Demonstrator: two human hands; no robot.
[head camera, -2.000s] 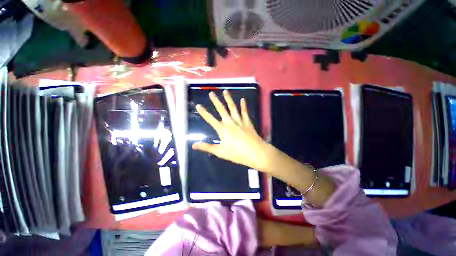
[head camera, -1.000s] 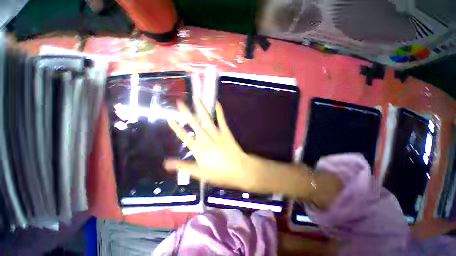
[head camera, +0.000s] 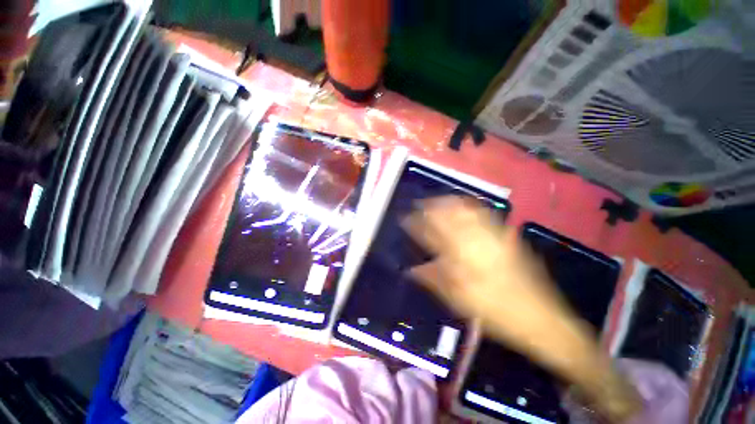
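Several black tablets lie in a slanting row on the pink bench, with white sheet edges showing. My right hand (head camera: 468, 257), blurred by motion, is over the second tablet from the left (head camera: 385, 277), palm down and empty, thumb apart from the fingers. I cannot tell whether it touches the screen. The leftmost tablet (head camera: 286, 224) has strong glare and a white label. A third tablet (head camera: 571, 269) is partly under my right forearm, and a fourth (head camera: 662, 319) lies beyond it. My left sleeve shows at the bottom edge; my left hand is not visible.
A fanned stack of tablets and sheets (head camera: 137, 166) leans at the left. A blue crate (head camera: 103, 377) with grey-edged slabs is below the bench. An orange cylinder (head camera: 356, 45) stands behind the bench, and a test chart (head camera: 571, 91) is at upper right. More slabs (head camera: 733, 364) are at the right edge.
The view has turned and swung left, so the row now slants and more of the stack and crate shows. My right hand, earlier spread near the leftmost tablet, is now over the second.
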